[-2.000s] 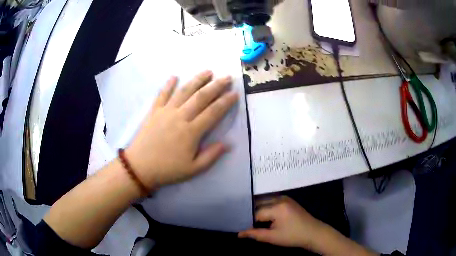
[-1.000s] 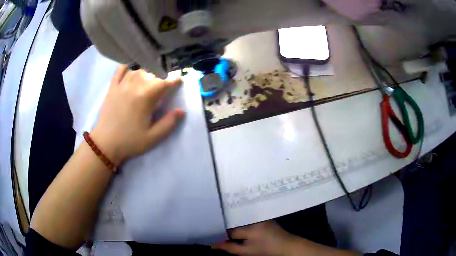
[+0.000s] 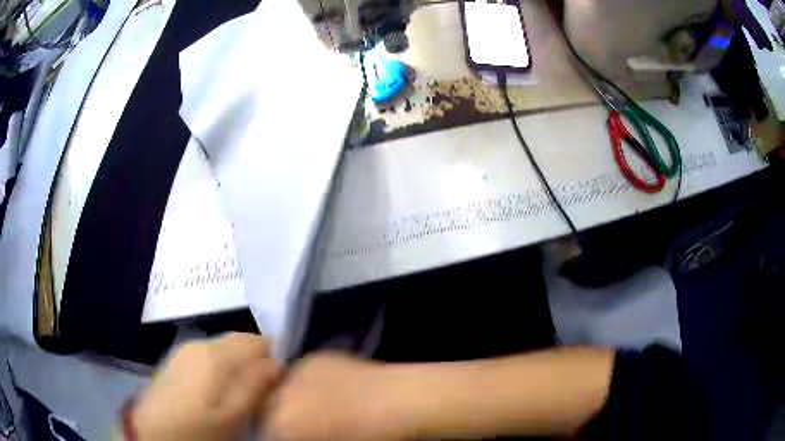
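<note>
A pale fabric panel (image 3: 267, 146) runs from the needle area down over the table's front edge, where its lower end narrows into a bunch. My left hand (image 3: 207, 388) and my right hand (image 3: 323, 396) are close together at this lower end, below the table edge. Both are blurred, and the fingers are closed around the gathered fabric. The panel's upper end lies beside the presser foot area (image 3: 349, 30) and a bright blue object (image 3: 387, 79).
A white machine table (image 3: 430, 198) has a printed ruler scale. A smartphone (image 3: 497, 36) with a black cable stands behind. Scissors (image 3: 641, 151) with red and green handles lie at right. Long black (image 3: 120, 189) and pale layers lie at left. Pale fabric (image 3: 615, 306) hangs below the table.
My left hand has left the panel's top near the needle and moved down beside my right hand. The panel's lower end is now drawn together and pulled left. The view has shifted.
</note>
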